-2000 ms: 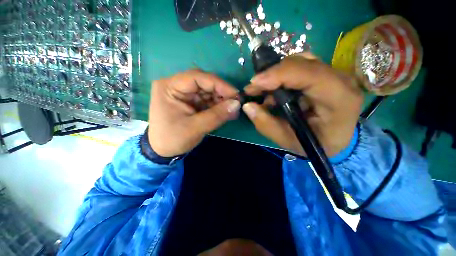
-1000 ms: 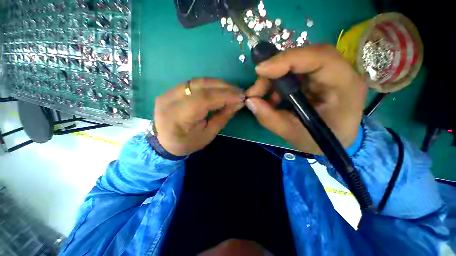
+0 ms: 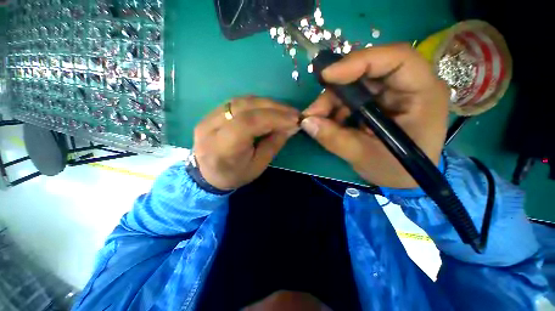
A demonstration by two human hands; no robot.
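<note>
My right hand (image 3: 395,115) holds the black soldering iron (image 3: 398,143) across the palm, its tip pointing up and away over the disc pile. The thumb and a fingertip of my right hand meet those of my left hand (image 3: 246,138) over the mat. A tiny dark workpiece (image 3: 300,119) shows between the fingertips of both hands, mostly hidden. A loose pile of small white and reddish discs (image 3: 316,33) lies beyond my hands.
The clear parts tray (image 3: 85,73) is at the left on the green mat (image 3: 213,67). A black pad (image 3: 261,15) is at the far edge. A yellow tape roll (image 3: 487,67) with silvery bits inside stands right. A grey stool seat (image 3: 44,150) is below left.
My left hand has turned so its back and gold ring show. The iron's handle has swung toward the right in my right hand. The fingertips stay together.
</note>
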